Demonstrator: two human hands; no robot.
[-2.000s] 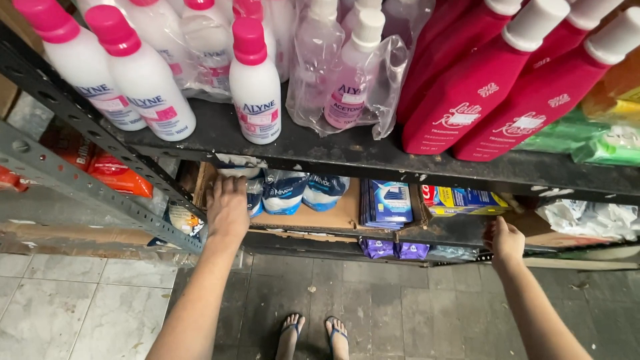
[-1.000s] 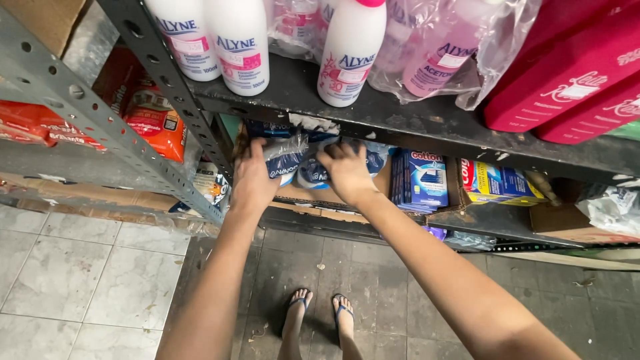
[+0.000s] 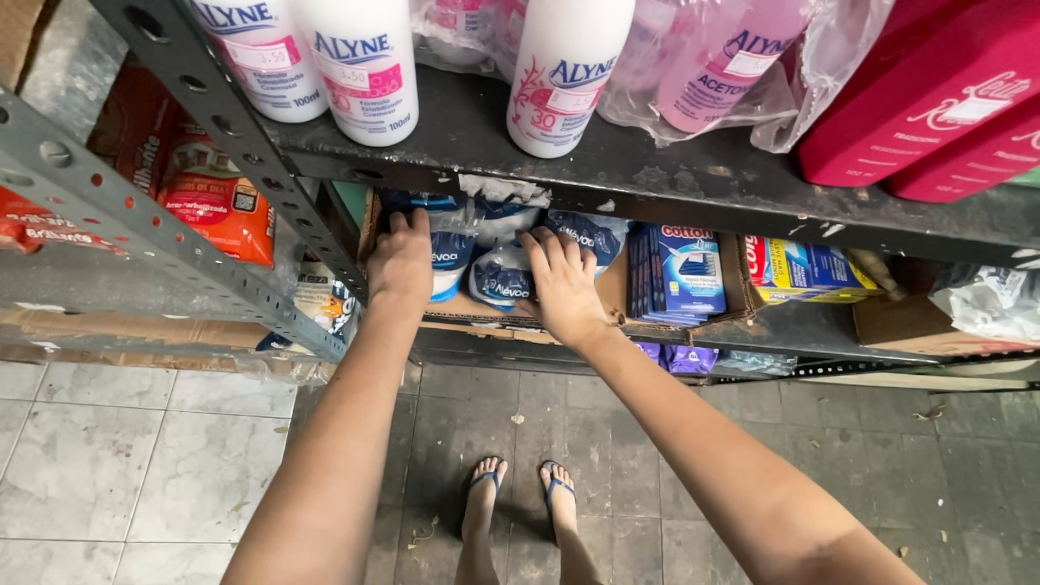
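Observation:
Several blue-and-white plastic packs lie in a shallow cardboard box (image 3: 479,313) on the shelf under the bottles. My left hand (image 3: 400,256) rests at the box's left end, its fingers against the side of a left pack (image 3: 448,256); its fingertips reach toward the back. My right hand (image 3: 565,284) lies over a front pack (image 3: 500,276), fingers spread and touching its right side. Another pack (image 3: 589,236) sits behind that hand. Whether either hand grips a pack cannot be told. Blue cotton swab boxes (image 3: 691,272) stand to the right.
A black metal shelf (image 3: 487,171) edge runs above my hands, bearing white bottles (image 3: 366,73), bagged acetone bottles (image 3: 707,89) and red bottles (image 3: 918,97). A perforated metal upright (image 3: 236,138) stands close left. Toothpaste boxes (image 3: 812,268) and a plastic bag (image 3: 999,301) lie farther right.
My right hand has come from the shelf's right part to the blue-and-white packs. My left hand stays by the box's left end. The view has shifted closer to the left upright.

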